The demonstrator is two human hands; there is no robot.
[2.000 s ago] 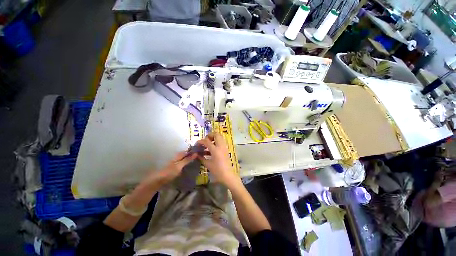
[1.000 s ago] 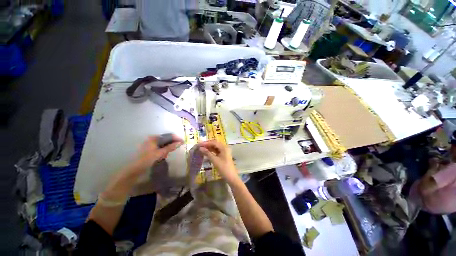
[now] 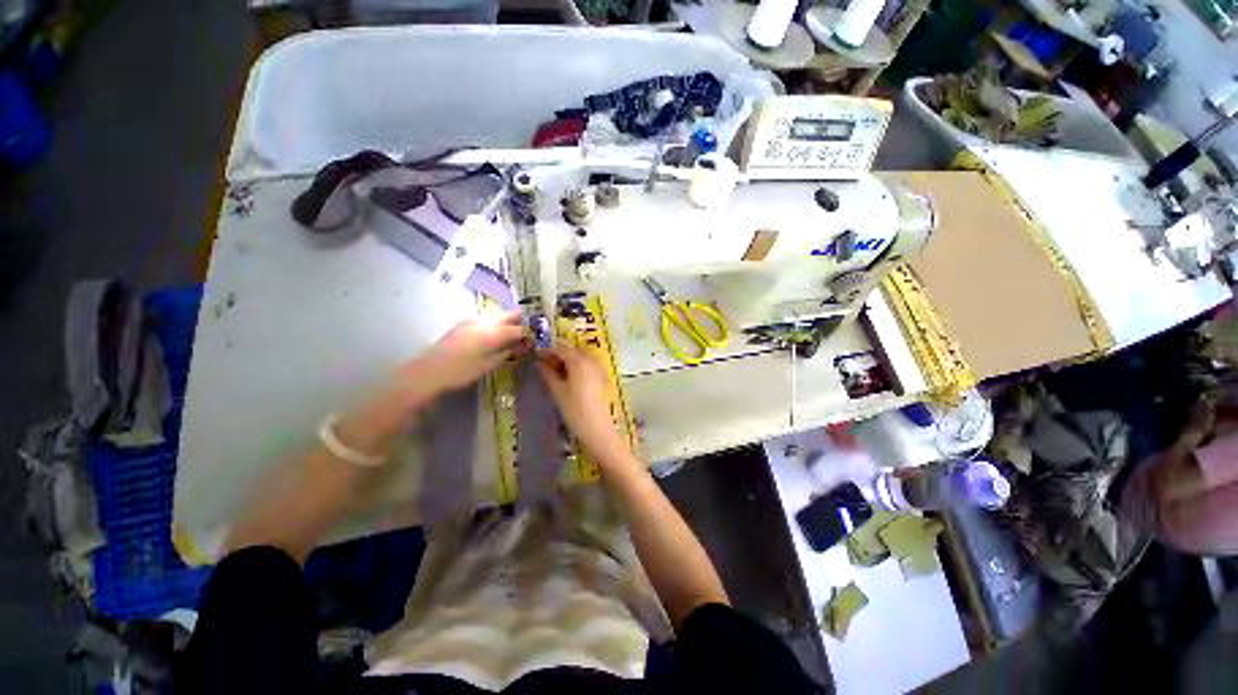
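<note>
My left hand (image 3: pixel 475 353) and my right hand (image 3: pixel 576 380) are close together at the needle area (image 3: pixel 539 330) of the white sewing machine (image 3: pixel 706 251). Both hold grey fabric strips at the presser foot. One grey strip (image 3: pixel 536 441) hangs from my right fingers toward my lap. Another grey strip (image 3: pixel 451 455) hangs below my left hand. The fingertips partly hide the fabric at the foot. Sewn grey bands (image 3: pixel 407 224) lie in a loose tangle on the table behind and left of the needle.
Yellow-handled scissors (image 3: pixel 692 330) lie on the machine bed. A white trough (image 3: pixel 407 102) is behind the table. A blue crate (image 3: pixel 129 502) with grey bundles is at left. A phone (image 3: pixel 834 516) lies on a side table. Part of a person (image 3: pixel 1195 496) shows at far right.
My hands were apart over the table front, each with grey fabric. Both have moved forward and together to the needle, bringing the strips along. The view has shifted slightly.
</note>
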